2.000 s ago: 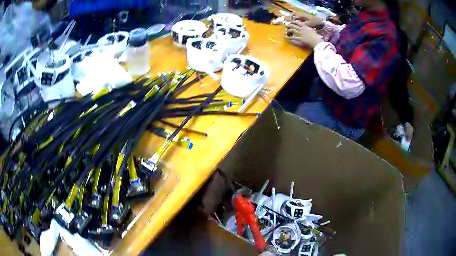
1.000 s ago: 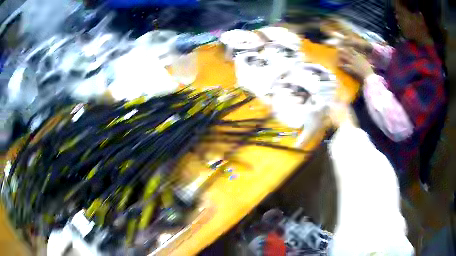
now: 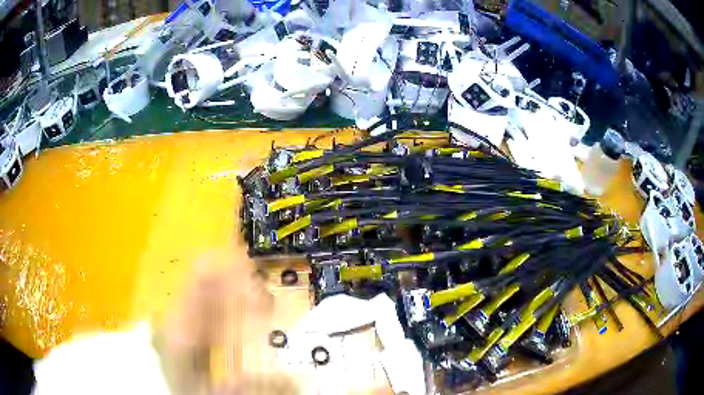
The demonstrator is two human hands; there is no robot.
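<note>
My left hand (image 3: 220, 320) is a strong blur over the left end of the clear plastic tray (image 3: 533, 373), with a white sleeve behind it at the lower left. Its fingers and anything in them cannot be made out. My right hand is not in view. Several black lens rings (image 3: 319, 355) lie loose on the tray. A limp white wiping cloth (image 3: 351, 316) lies beside them. A large pile of camera modules with cables (image 3: 432, 208), black with yellow tape, covers the tray's middle and right, its tails pointing right.
White camera housings (image 3: 193, 79) crowd the green-topped area along the back. More housings (image 3: 679, 270) stand at the bench's right edge. A translucent dispensing bottle (image 3: 602, 163) stands behind them. A blue parts bin (image 3: 560, 42) is at the upper right. The orange-yellow bench (image 3: 116, 208) shows at left.
The view has swung left. The carton, red air gun and the other worker have left the picture. The white-sleeved arm near the right-hand housings is gone; my left hand now shows.
</note>
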